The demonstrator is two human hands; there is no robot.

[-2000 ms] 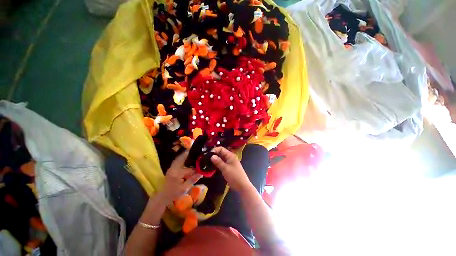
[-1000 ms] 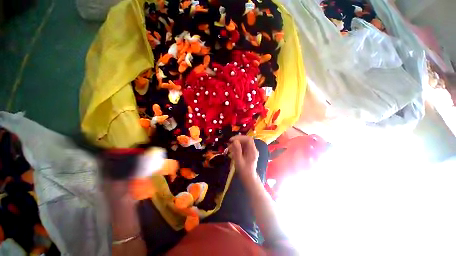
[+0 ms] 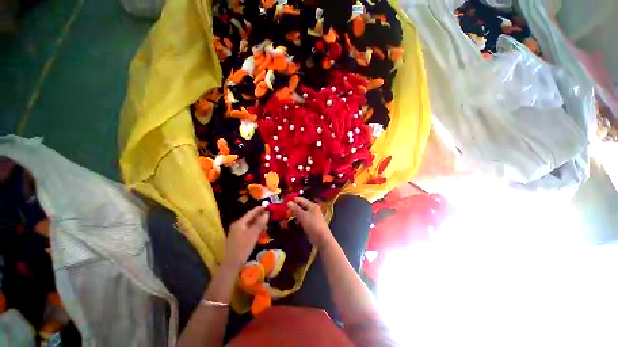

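My left hand (image 3: 248, 234) and my right hand (image 3: 309, 220) hold a small red accessory (image 3: 278, 209) between their fingertips, just below the pile of red accessories (image 3: 315, 135) with many white dots. The pile lies on black plush pieces with orange and white parts in the open yellow sack (image 3: 159, 108). The accessory is small and its exact shape is hard to tell. Orange flaps (image 3: 252, 274) of a toy show at the near edge of the sack, below my hands.
A white woven sack (image 3: 101, 251) with black and orange toys stands at the left. A white sack with crumpled plastic (image 3: 501, 108) is at the upper right. A red bag or cloth (image 3: 400, 220) lies right of my knee, partly lost in glare. Green floor shows at upper left.
The black piece that both hands held, then my left hand swung out to the left, is gone from my hands. My left hand is back at the centre, and both hands now hold a red accessory.
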